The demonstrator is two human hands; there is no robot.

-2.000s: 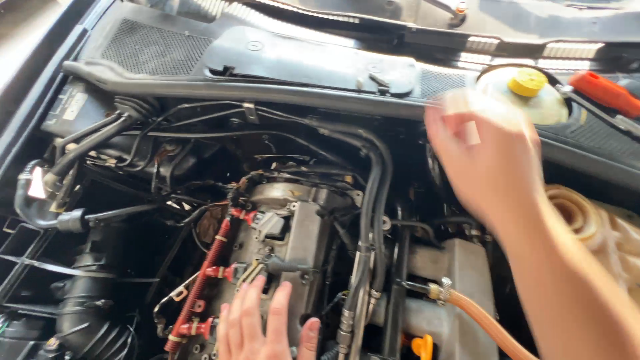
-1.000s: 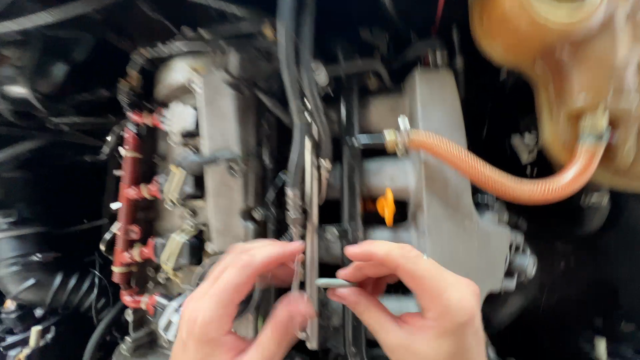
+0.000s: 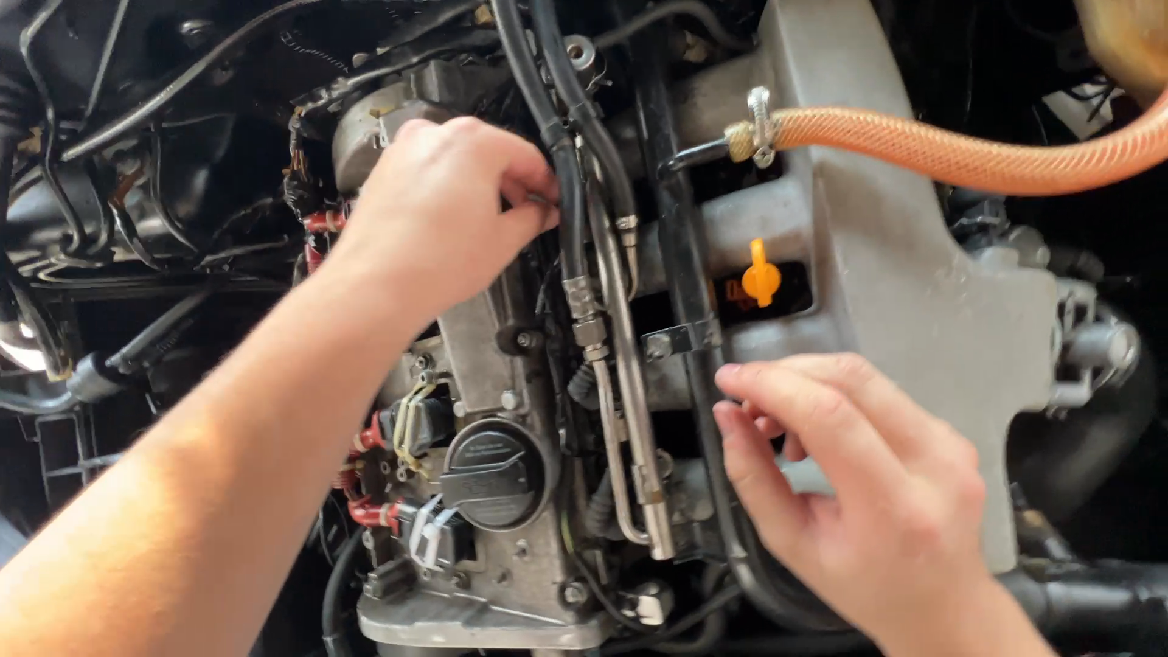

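Observation:
My left hand [image 3: 447, 210] reaches over the metal engine valve cover [image 3: 470, 351], thumb and fingertips pinched together beside the black rubber hoses [image 3: 570, 196]; whether anything lies between them is hidden. Below it sits the black oil filler cap [image 3: 493, 474]. Metal pipes [image 3: 630, 401] run down the middle from the hoses. To their right my right hand [image 3: 849, 465] hovers near a black tube [image 3: 698, 365] and its bracket, thumb and index finger slightly apart, with nothing visible between the tips. An orange dipstick handle [image 3: 759, 274] stands above that hand.
A braided orange hose [image 3: 949, 151] with a metal clamp [image 3: 759, 128] crosses the upper right. The grey intake manifold [image 3: 885, 274] fills the right side. Red connectors [image 3: 370, 513] and plugs with cable ties line the left edge of the valve cover. More hoses and lines lie at far left.
My hands were close together at the metal pipes, the right holding a small thin piece. Now the left is farther up at the hoses, and the right is apart from it, no piece visible.

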